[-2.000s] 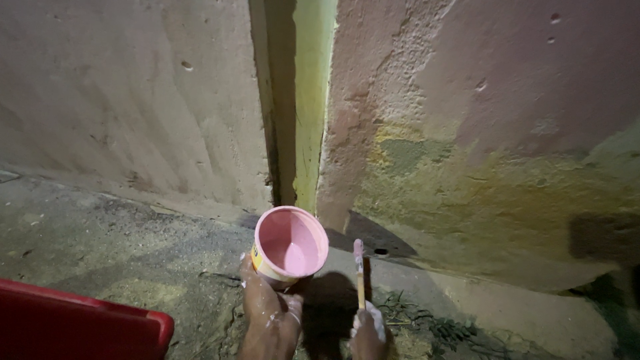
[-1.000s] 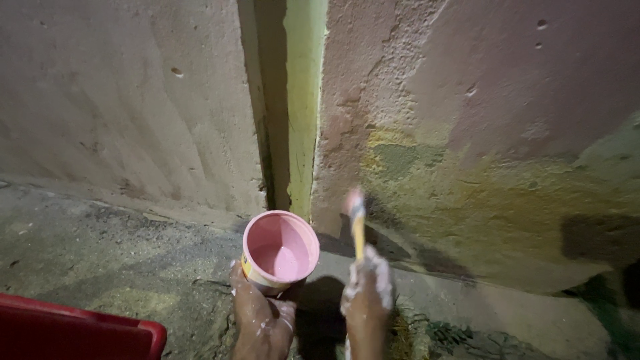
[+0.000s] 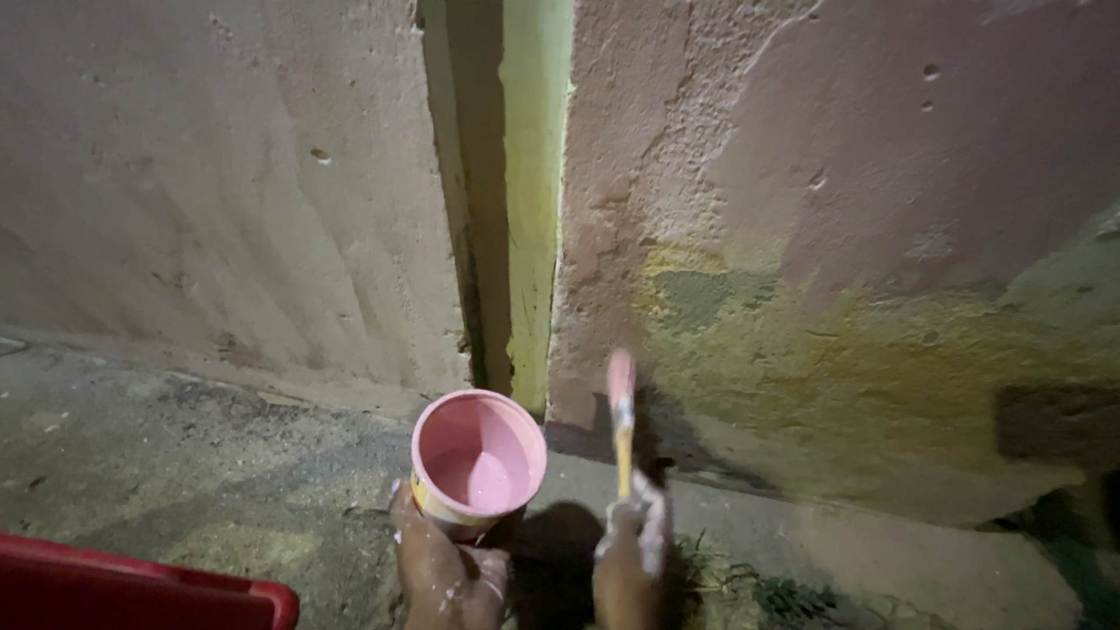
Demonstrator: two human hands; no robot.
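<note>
A plastic tub of pink paint rests in my left hand, which is smeared with paint and supports it from below and the side. The tub is tilted so its inside shows, with pink paint at the bottom. My right hand, also coated with paint, grips the wooden handle of a paintbrush. Its pink bristles point up, close to the lower part of the right wall; whether they touch it I cannot tell. The brush and hand are slightly blurred.
A left wall and the right wall flank a narrow recess with a yellow-green strip. Patches of yellow and grey mark the right wall's lower part. A red plastic object lies at bottom left on rough concrete ground. Small plants grow at bottom right.
My right hand has moved up toward the wall since two seconds ago, the brush still in it. My left hand keeps holding the tub.
</note>
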